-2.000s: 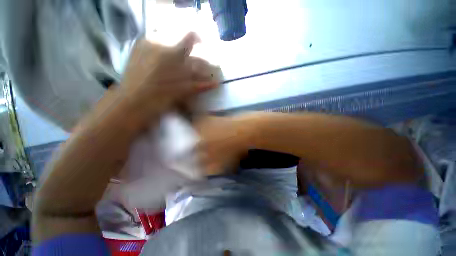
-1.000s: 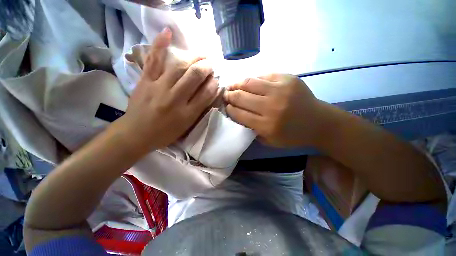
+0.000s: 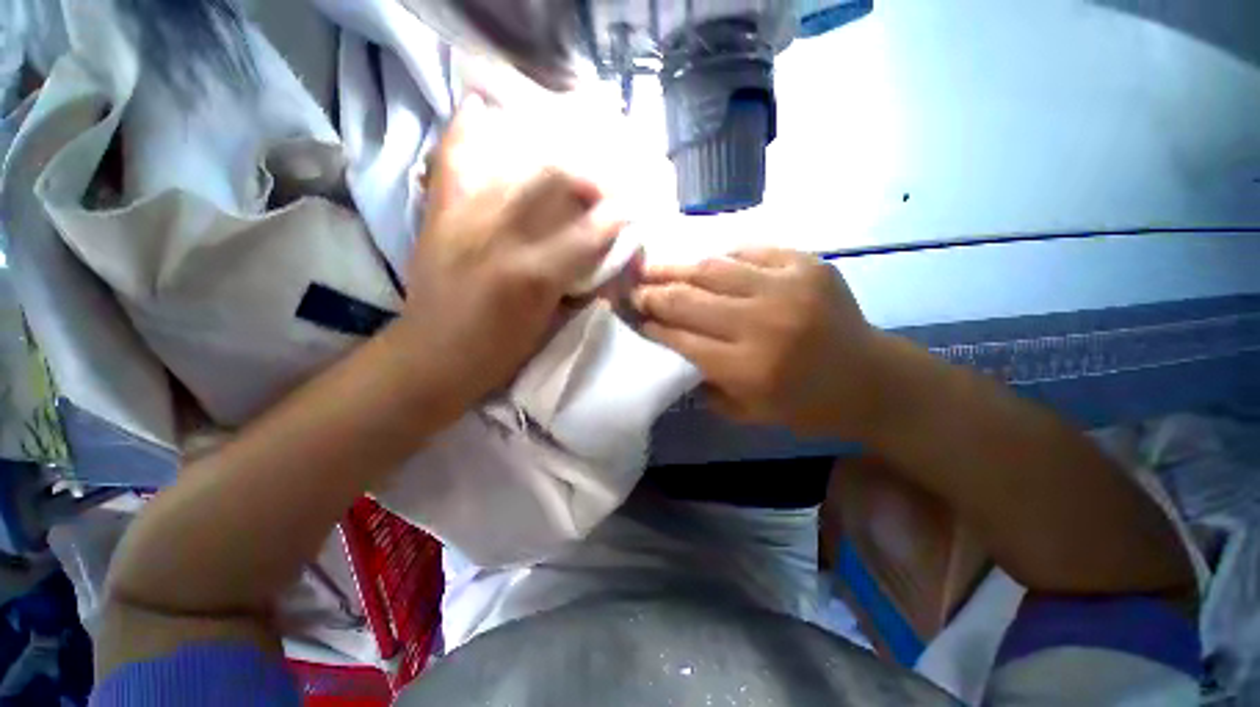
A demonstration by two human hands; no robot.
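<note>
A cream garment piece [image 3: 263, 332] lies in large folds from the upper left, with a small dark label [image 3: 343, 310] on it. Part of it hangs over the table's front edge. My left hand [image 3: 504, 249] holds the cloth below and left of the needle area, fingers bent. My right hand [image 3: 760, 325] pinches the cloth's edge with its fingertips close to my left fingertips. The metal needle parts [image 3: 626, 62] show above the hands, partly lost in glare. The grey ribbed knob [image 3: 721, 159] is just right of them.
The white machine bed [image 3: 995, 152] extends right. A grey ruler strip [image 3: 1050, 356] runs along the front edge. A red lattice basket [image 3: 394, 587] stands lower left. A brown box with a blue stripe [image 3: 898, 553] is below the table. Pale cloth [image 3: 1202, 483] lies at the right.
Since the first, blurred frame, my right hand has come up to the cloth's edge beside my left. Since one second ago, the knob sits lower in view and my left fingers are more curled.
</note>
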